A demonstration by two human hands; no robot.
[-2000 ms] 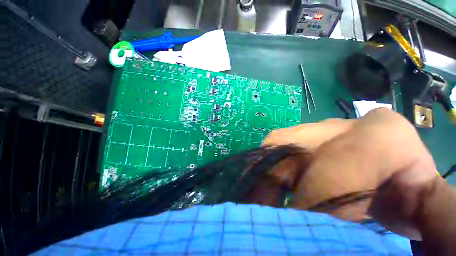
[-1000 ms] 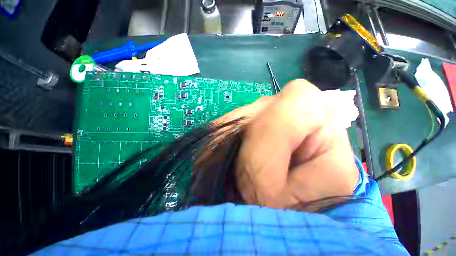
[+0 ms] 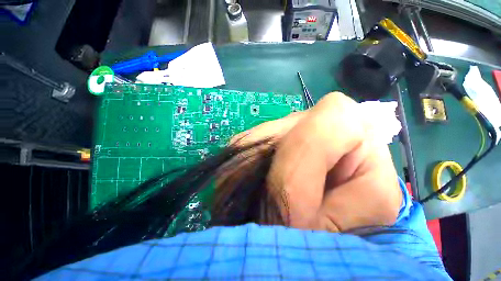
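A large green circuit board (image 3: 132, 164) lies on the dark green mat (image 3: 263, 66). Dark hair and the blue checked clothing cover its lower part. My right hand (image 3: 329, 164) is bare, with its fingers curled, over the board's right side. Hair hides its fingertips, so I cannot tell whether it holds anything. My left hand is not in view. Tweezers (image 3: 305, 89) lie on the mat behind my right hand, their near end hidden by it.
A solder reel (image 3: 100, 80), blue tool (image 3: 134, 63) and white wipe (image 3: 199, 67) lie behind the board. A soldering station (image 3: 309, 23) and bottle (image 3: 237, 23) stand beyond the bench. A black nozzle (image 3: 371, 68), sponge tray (image 3: 434, 109), cable and yellow tape roll (image 3: 449, 180) are right.
The view has turned right, so the board and bench items sit further left and the tape roll shows. My right hand now covers part of the tweezers and more of the board's right side.
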